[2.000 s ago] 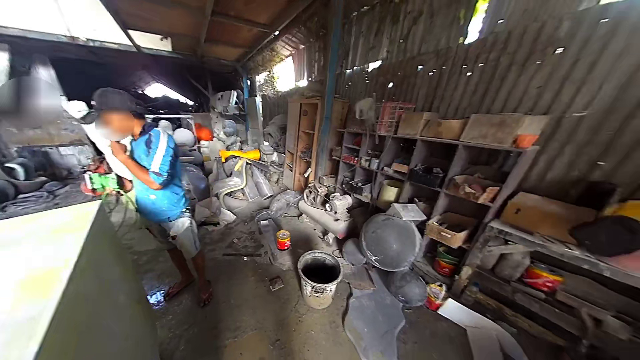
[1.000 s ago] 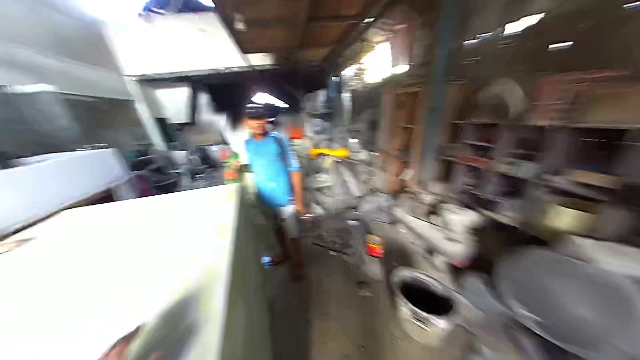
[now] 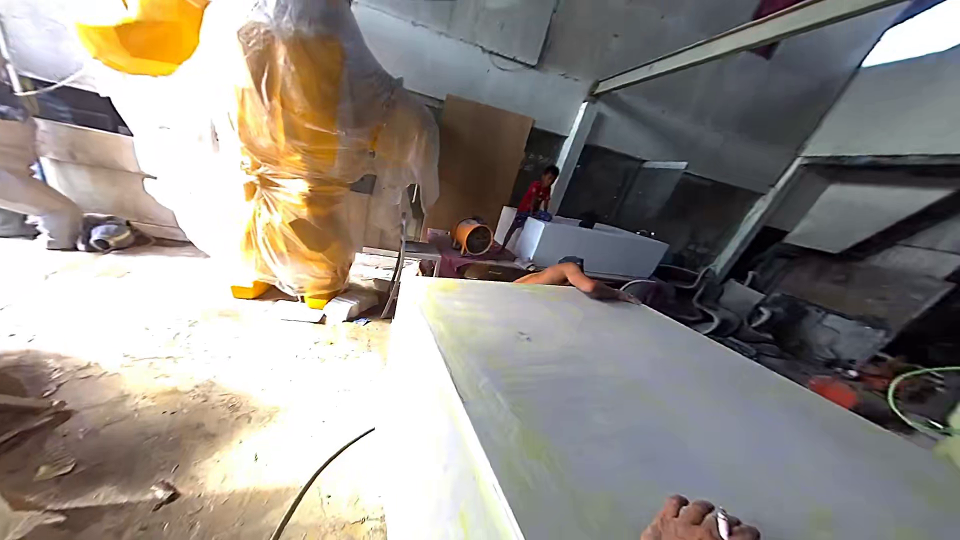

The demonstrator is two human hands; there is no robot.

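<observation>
At the bottom edge of the head view, my left hand (image 3: 699,520) rests on or just above the pale top of a large box-like panel structure (image 3: 645,382). Its fingers are bent, and a small white stick (image 3: 723,523), which looks like a cigarette, is held between two of them. The palm and thumb are hidden. My right hand is out of view. Faint yellow-green patches mark the smooth grey-white surface. At its far edge, another person's bare arm (image 3: 585,283) reaches along the panel.
A large yellow figure wrapped in clear plastic (image 3: 292,165) stands at left. Beyond are an orange drum fan (image 3: 473,237), a person in red (image 3: 535,196) and a grey box (image 3: 592,247). A dark hose (image 3: 319,476) lies on the littered floor (image 3: 187,420). Clutter lines the right.
The view has swung far left, away from the shelves, bucket and person in blue. My left hand, barely visible at the bottom left a second ago, now shows at the bottom right.
</observation>
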